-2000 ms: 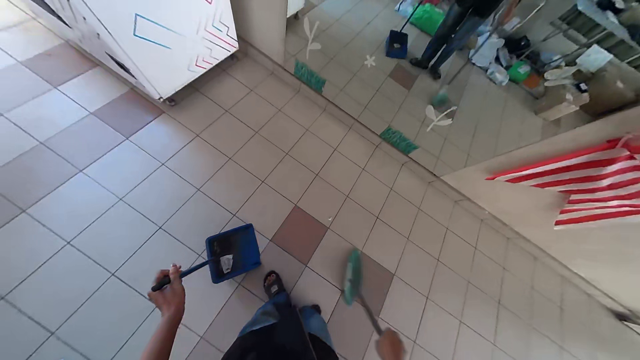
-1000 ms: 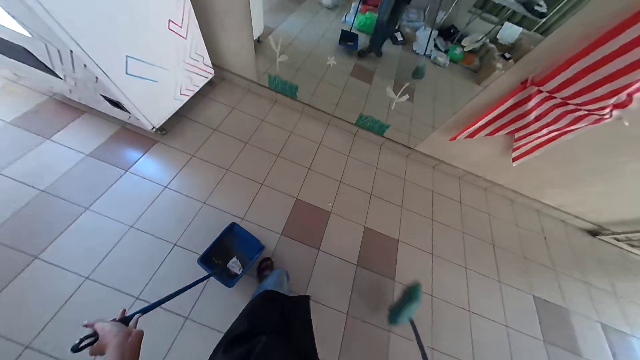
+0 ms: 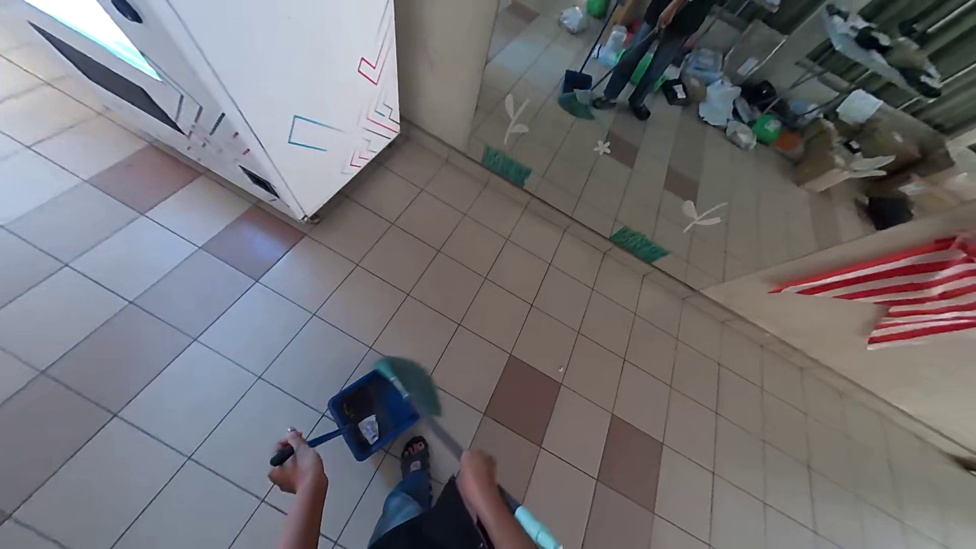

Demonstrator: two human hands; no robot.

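My left hand [image 3: 299,463] grips the handle of a long-handled blue dustpan [image 3: 393,412], which lies to the upper right of that hand and holds a pale scrap [image 3: 368,429] and some darker debris. My right hand [image 3: 479,471] is closed around the grey stick of a broom, whose light-blue grip end [image 3: 535,528] passes below the hand. The broom's green head [image 3: 412,383], somewhat blurred, overlaps the dustpan's upper right edge in view. Whether its bristles touch the pan I cannot tell.
A white cabinet-like machine [image 3: 305,84] stands on the tiled floor at upper left. A large wall mirror [image 3: 579,183] reflects a person, bags and boxes. Red-and-white striped cloth [image 3: 915,286] hangs at right. My sandalled foot [image 3: 415,455] is beside the dustpan. A tiny light speck [image 3: 561,369] lies on the tiles.
The broom head has swung left, from well right of my foot to the dustpan's edge. My right hand, out of view one second ago, shows again. My left hand still holds the dustpan.
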